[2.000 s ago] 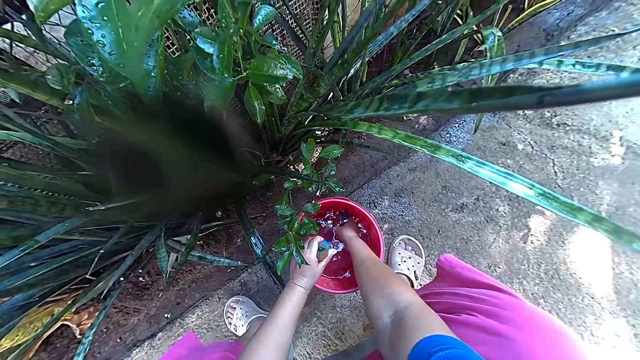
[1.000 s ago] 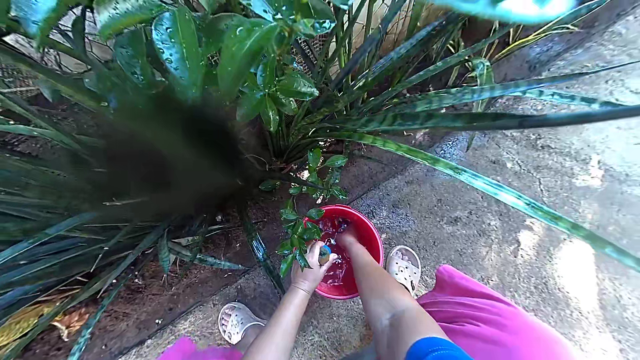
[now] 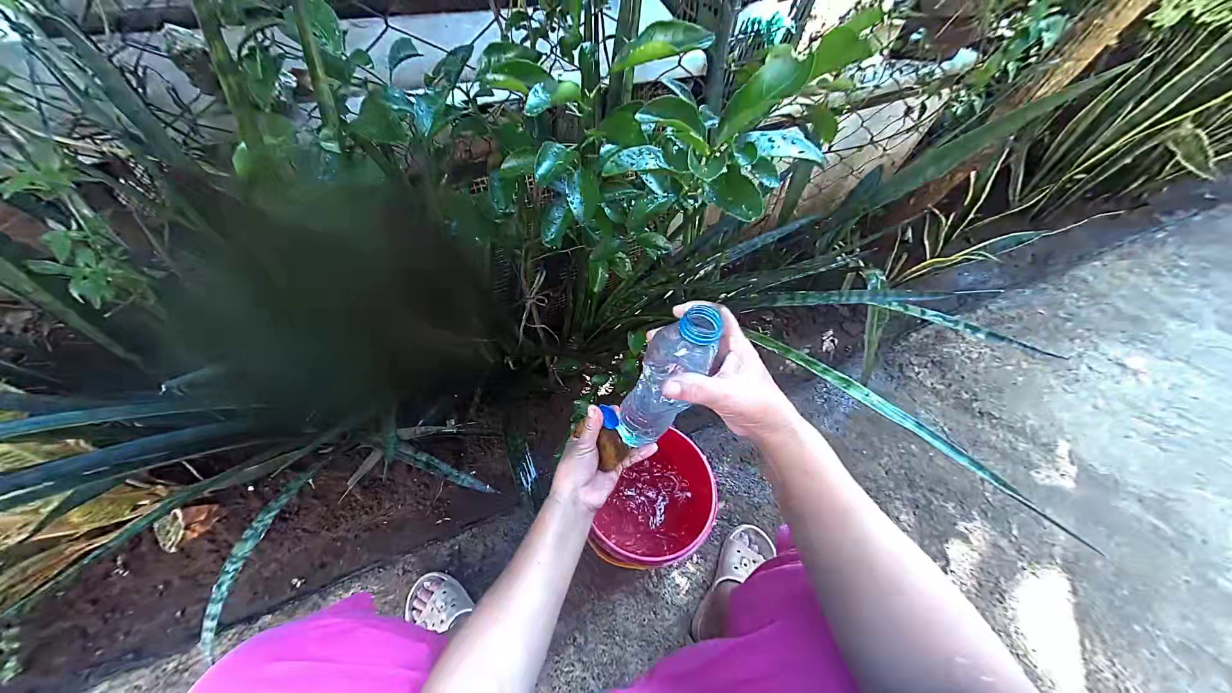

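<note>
My right hand (image 3: pixel 736 385) grips a clear plastic bottle (image 3: pixel 664 385) with a blue-ringed, uncapped mouth pointing up and to the right. The bottle's lower end touches my left hand (image 3: pixel 589 464), whose fingers are closed around a small brown object (image 3: pixel 611 448); its exact kind is unclear. A blue piece (image 3: pixel 609 417), perhaps a cap, shows at the fingertips of that hand. Below both hands a red plastic bucket (image 3: pixel 710 500) stands on the ground with rippling water inside it.
Snake plant leaves (image 3: pixel 924 433) arch over the concrete path (image 3: pixel 1107 385) on the right. A leafy shrub (image 3: pixel 674 144) and wire fence stand ahead, beside a soil bed (image 3: pixel 250 510). My light clogs (image 3: pixel 439 602) flank the bucket. A dark blur covers the left part of the view.
My right hand has come up out of the bucket and now holds the clear bottle above it. My left hand stays near the bucket's left rim. The view has tilted up toward the fence.
</note>
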